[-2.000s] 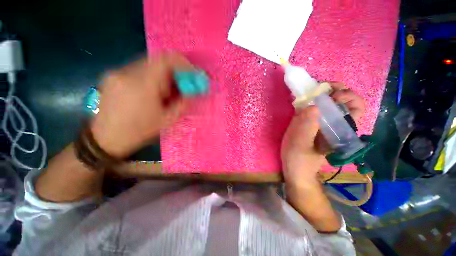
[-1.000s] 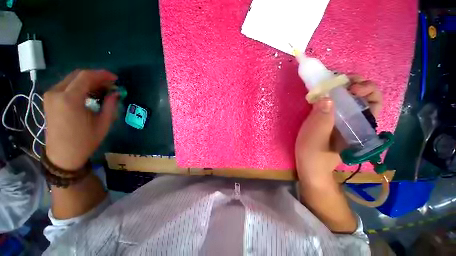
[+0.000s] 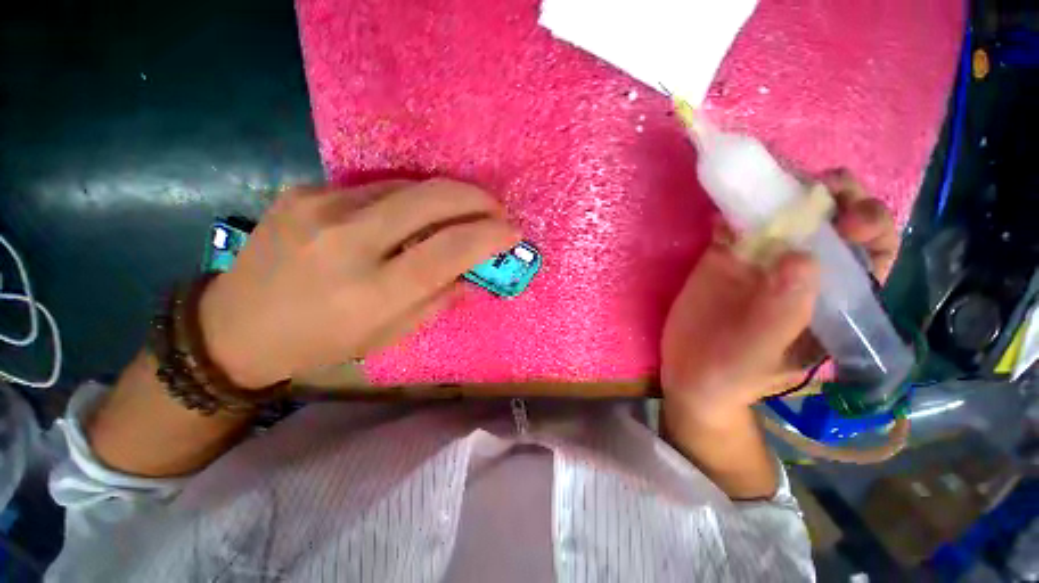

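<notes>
My left hand [image 3: 353, 262] is over the left part of the pink-red mat, its fingers on a teal housing [image 3: 510, 271] whose open side with dark and silvery parts faces up. The thumb is hidden under the hand. Another teal housing [image 3: 223, 244] lies on the dark green bench, partly behind my left hand. My right hand [image 3: 758, 313] is closed around the glue syringe [image 3: 849, 302] at its cream band. The syringe's yellowish needle [image 3: 682, 108] points up and left, near the white paper's lower corner. The green cap [image 3: 872, 394] at its rear end is blurred.
The white paper [image 3: 649, 34] lies on the pink-red mat [image 3: 456, 103] at the top. A brown board edge [image 3: 513, 389] runs along the mat's front. A white cable [image 3: 40, 319] lies on the bench at far left. A thin hose [image 3: 837, 446] hangs below the green cap. Dark equipment [image 3: 978, 313] stands at right.
My left hand has moved right from the bench onto the mat, and a teal housing now shows at its fingertips. My right hand still holds the syringe, now slightly farther right.
</notes>
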